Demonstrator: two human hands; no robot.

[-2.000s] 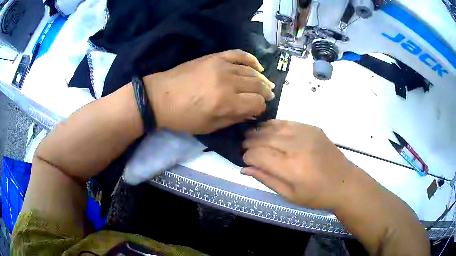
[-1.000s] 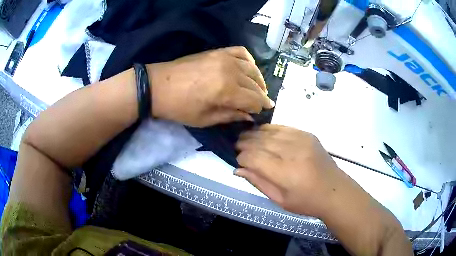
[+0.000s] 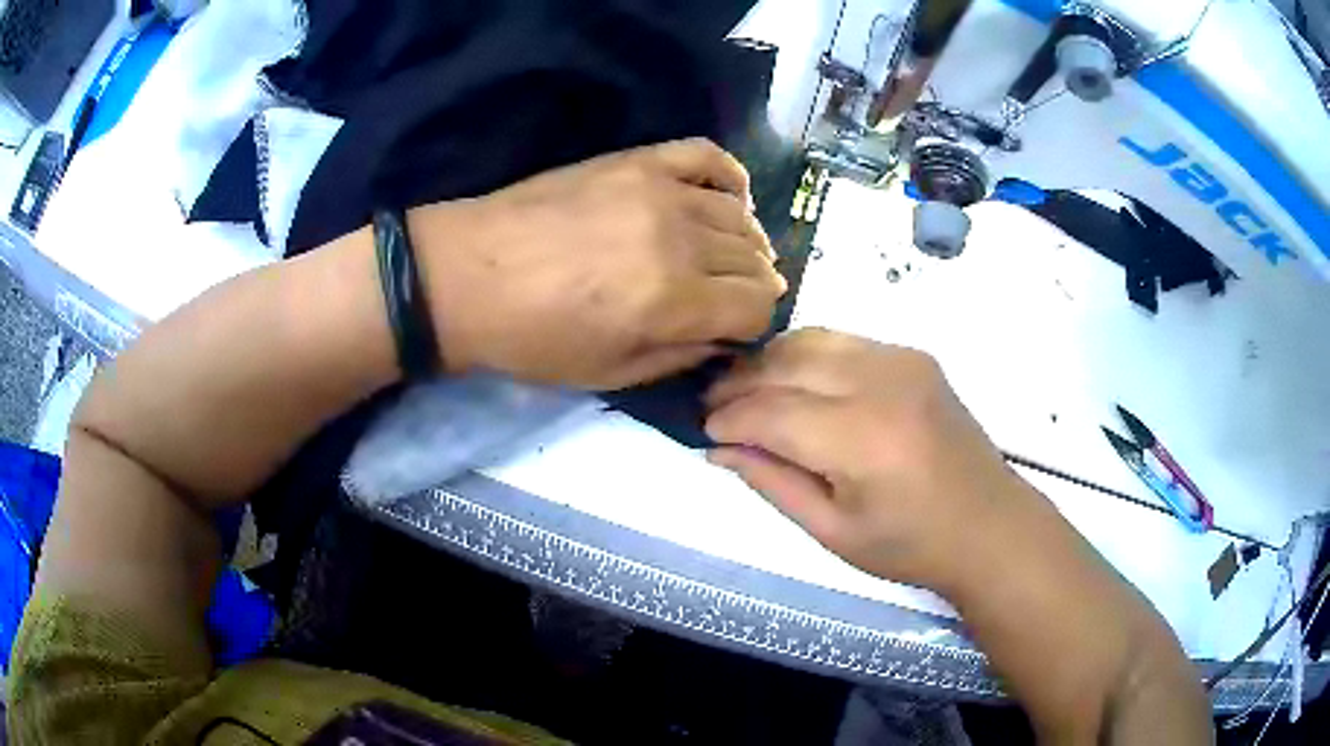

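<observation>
The black garment piece covers the table left of the needle, its right edge beside the presser foot. My left hand lies on the black fabric just in front of the foot, fingers curled down with their tips on it. My right hand is nearer the table's front edge and pinches the black fabric's near edge between thumb and fingers. The fingertips of both hands are close together. Pale lining shows below my left wrist, and more pale cloth lies at the left.
The white sewing machine head stands at the upper right, with its tension dial. Black offcuts lie under its arm. Thread snips lie at the right. A measuring tape runs along the front edge. Blue material shows at lower left.
The black fabric and pale lining have shifted slightly. Both hands stay close together near the foot; my right hand's fingers have moved a little up. The camera view has tilted slightly.
</observation>
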